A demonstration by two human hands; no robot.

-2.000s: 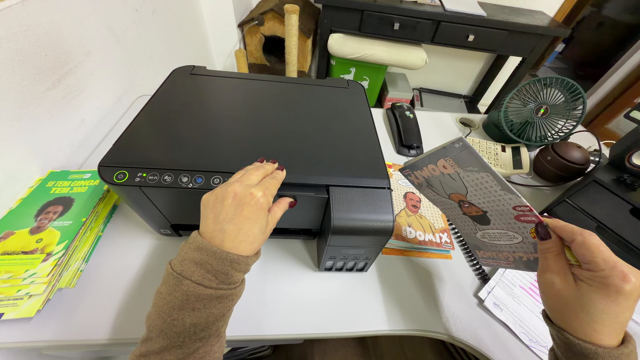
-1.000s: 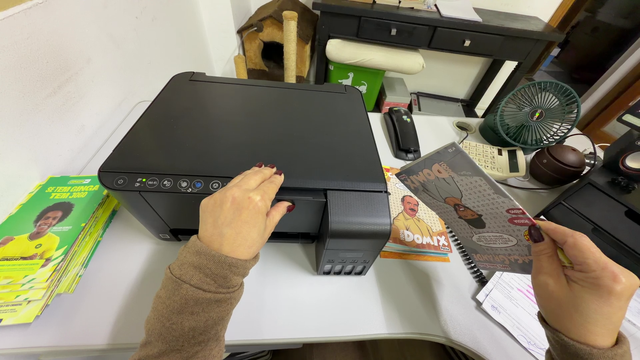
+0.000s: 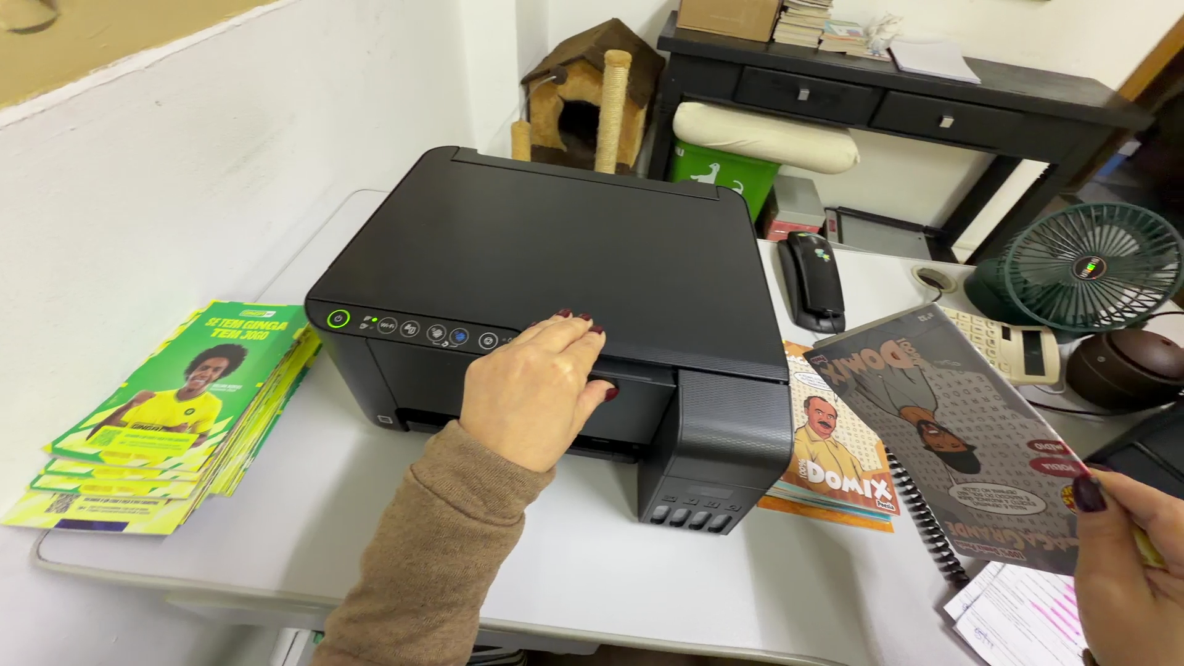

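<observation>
A black ink-tank printer (image 3: 573, 250) with its lid down stands on the white desk. My left hand (image 3: 541, 388) rests on the printer's front edge, right of the buttons, fingers close together on the lid and thumb lower at the front. Between the fingers and thumb of my right hand (image 3: 1124, 546) is the corner of a grey printed booklet (image 3: 953, 425), apparently in a clear cover, held tilted over a spiral-bound item (image 3: 925, 518). An orange and white booklet (image 3: 823, 453) lies beside the printer, partly under the grey one. The printer's power button glows green.
A stack of green and yellow flyers (image 3: 185, 388) lies left of the printer. Right of it are a black telephone handset (image 3: 812, 282), a calculator (image 3: 1004, 347), a green fan (image 3: 1091, 264) and a brown round object (image 3: 1124, 368). Marked papers (image 3: 1017, 610) lie at the lower right.
The power button's ring, dark one second ago, is lit green now, as it was two seconds ago. Both hands have kept nearly the same places.
</observation>
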